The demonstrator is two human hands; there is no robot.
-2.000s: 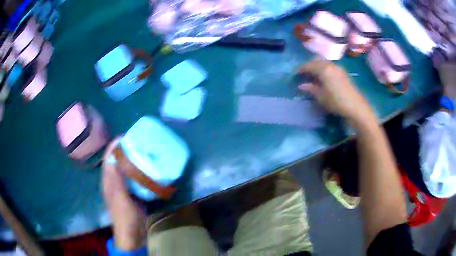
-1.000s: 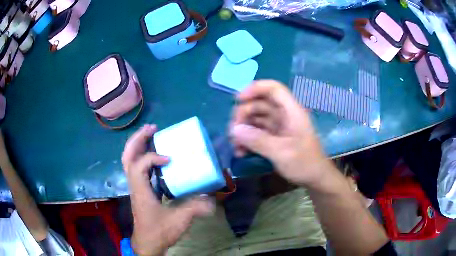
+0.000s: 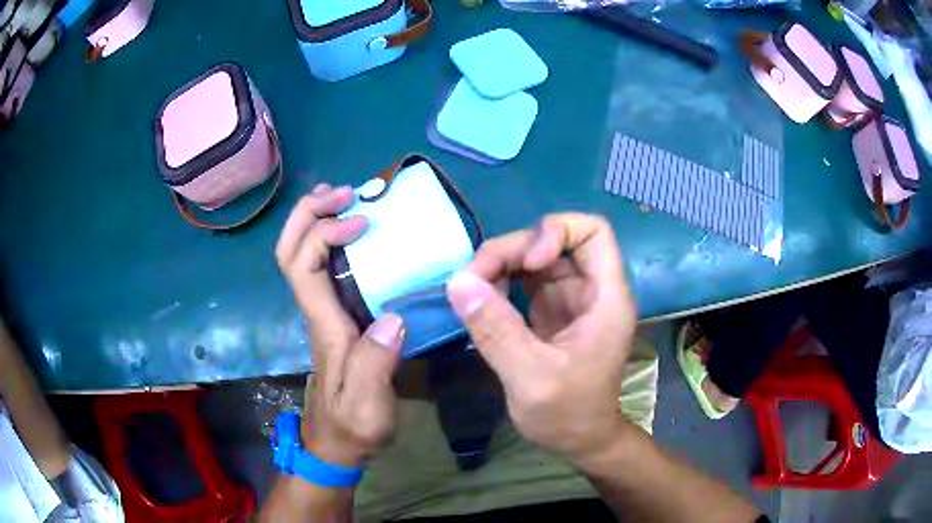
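A light blue speaker unit (image 3: 411, 230) with a dark rim and brown strap is held tilted above the bench. My left hand (image 3: 342, 317) is shut around its rim side, with the thumb at its lower edge. My right hand (image 3: 557, 327) is at its lower right, thumb and forefinger pinching the end of what looks like a narrow grey strip (image 3: 421, 299) along the body. The unit's open face is hidden. The clear sheet with rows of grey strips (image 3: 683, 192) lies at the right. Two loose light blue covers (image 3: 499, 63) overlap behind the unit.
A pink unit (image 3: 210, 138) stands at left, a blue unit (image 3: 353, 46) at back. Several pink units (image 3: 795, 74) sit at far right. A black rod (image 3: 654, 39) lies by plastic bags at the back. Beyond the bench's curved front edge are red stools (image 3: 818, 424) and a person's foot (image 3: 710, 378).
The blue unit has turned, bringing its strap to the top side. My right hand has moved down and in against the unit's lower edge. The camera view has shifted slightly.
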